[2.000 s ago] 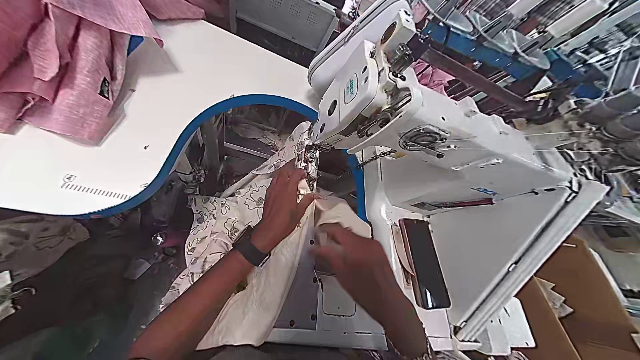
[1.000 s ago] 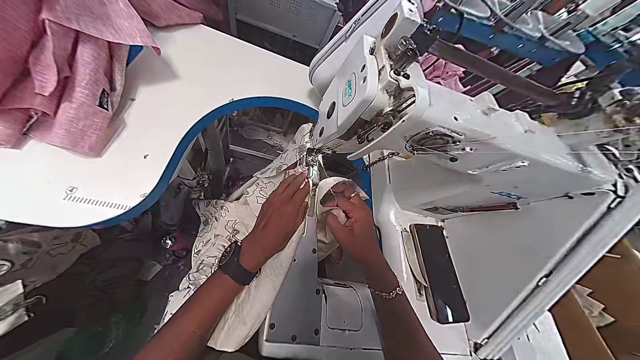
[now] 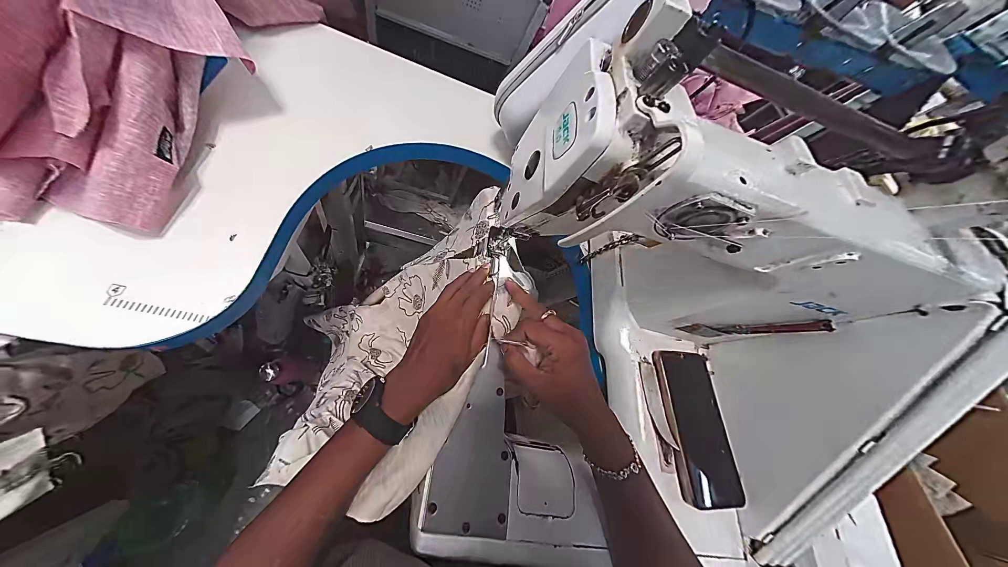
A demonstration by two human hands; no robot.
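Observation:
Under the needle area and presser foot point(image 3: 498, 240) of a white Jack industrial sewing machine point(image 3: 563, 142) lies a cream floral-printed fabric point(image 3: 394, 315). My left hand point(image 3: 445, 339), with a dark watch at its wrist, rests flat on that fabric just in front of the presser foot, fingers pointing toward it. To its right, my right hand point(image 3: 551, 354), wearing a ring and a bracelet, pinches a fold of the cloth's edge between thumb and fingers, its index finger reaching toward the foot. The needle tip itself is too small to make out.
A white table with a curved blue edge point(image 3: 295, 216) spreads to the left, with pink garments point(image 3: 118, 118) heaped on it. A smartphone point(image 3: 698, 429) lies on the machine's bed at right. Thread lines cross at the upper right; a cardboard box point(image 3: 937, 488) stands at lower right.
The cream flap that my right hand held out to the right a second ago now lies gathered closer to the seam. My left hand remains on the fabric near the presser foot.

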